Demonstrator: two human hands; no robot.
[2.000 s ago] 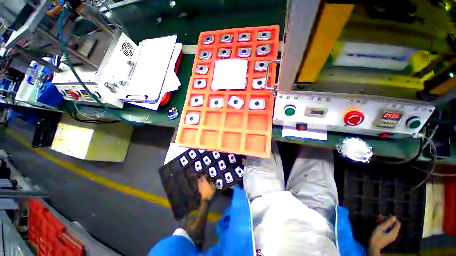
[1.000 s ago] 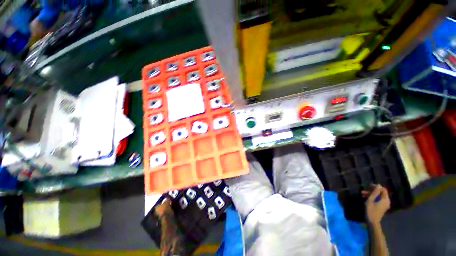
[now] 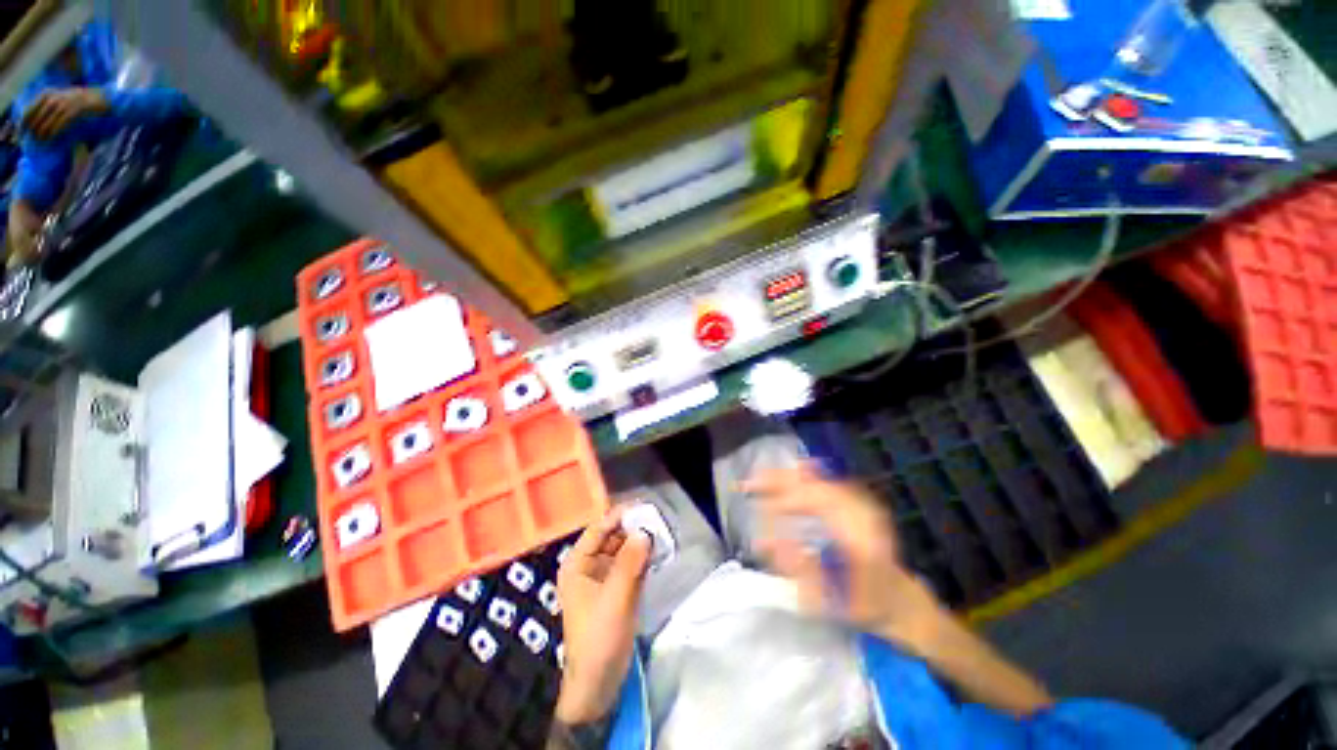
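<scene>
My left hand [image 3: 598,593] is above my lap and pinches a small square white-faced part [image 3: 648,536] between thumb and fingers. My right hand [image 3: 839,550] is just right of it, blurred by motion, with a blue pen-like tool [image 3: 834,574] in it. The two hands are apart. The black blister tray [image 3: 440,692] with several white-faced parts lies at lap level, left of my left hand and partly hidden by it.
The red-orange tray [image 3: 481,466] lies left of the press panel [image 3: 663,325], with parts and a white sheet. A white wad [image 3: 777,385] sits at the panel edge. Another black tray [image 3: 960,476], a blue box [image 3: 1129,169] and a red tray [image 3: 1290,315] are right. Another person's hand [image 3: 62,110] shows upper left.
My left hand has moved from the left black tray to above my lap and now holds a part. My right hand has moved left from the right black tray. The view has swung to the right.
</scene>
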